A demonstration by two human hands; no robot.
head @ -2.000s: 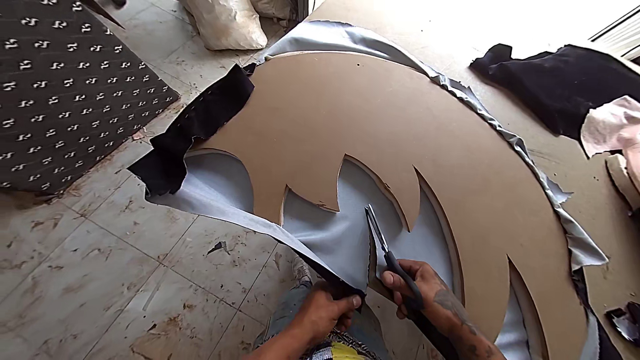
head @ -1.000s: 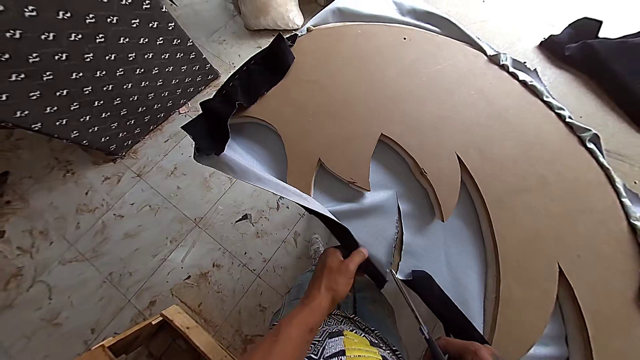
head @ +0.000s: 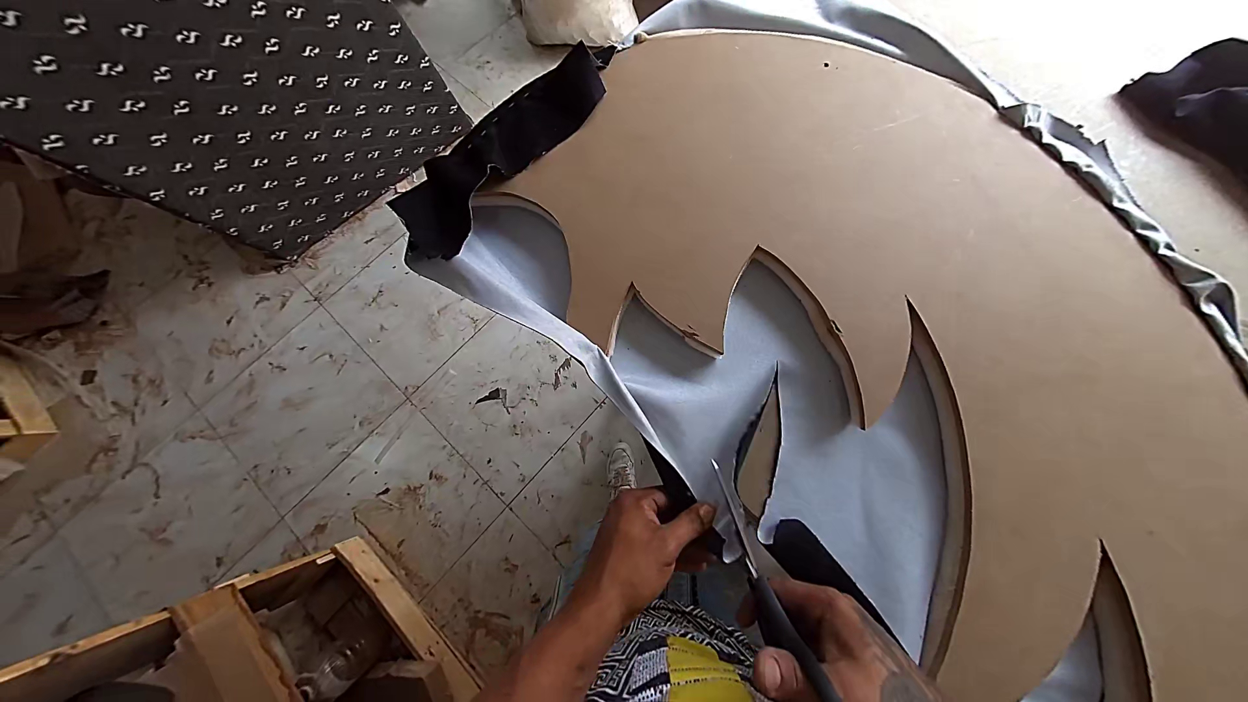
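Observation:
My left hand (head: 648,541) pinches the dark-backed edge of the grey-blue fabric (head: 682,390) at the bottom middle. Just right of it, my right hand (head: 819,639) grips the black handles of the scissors (head: 746,536), whose blades point up beside the fabric edge. A pointed slit in the fabric opens right above the blades. The fabric lies beneath a large board panel (head: 780,156) with curved, pointed cutouts, and its gathered edge shows along the panel's outer right curve. A black fabric flap (head: 526,127) folds over the panel's upper left.
A dark patterned panel (head: 244,107) stands at the upper left. Wooden crates (head: 361,585) sit at the lower left on the stained tile floor (head: 370,429). A pale sack (head: 580,19) lies at the top, and dark cloth (head: 1194,102) rests at the upper right.
The scissors were over the fabric two seconds ago, then lower near its edge; now they point up beside it. My left hand keeps hold of the edge.

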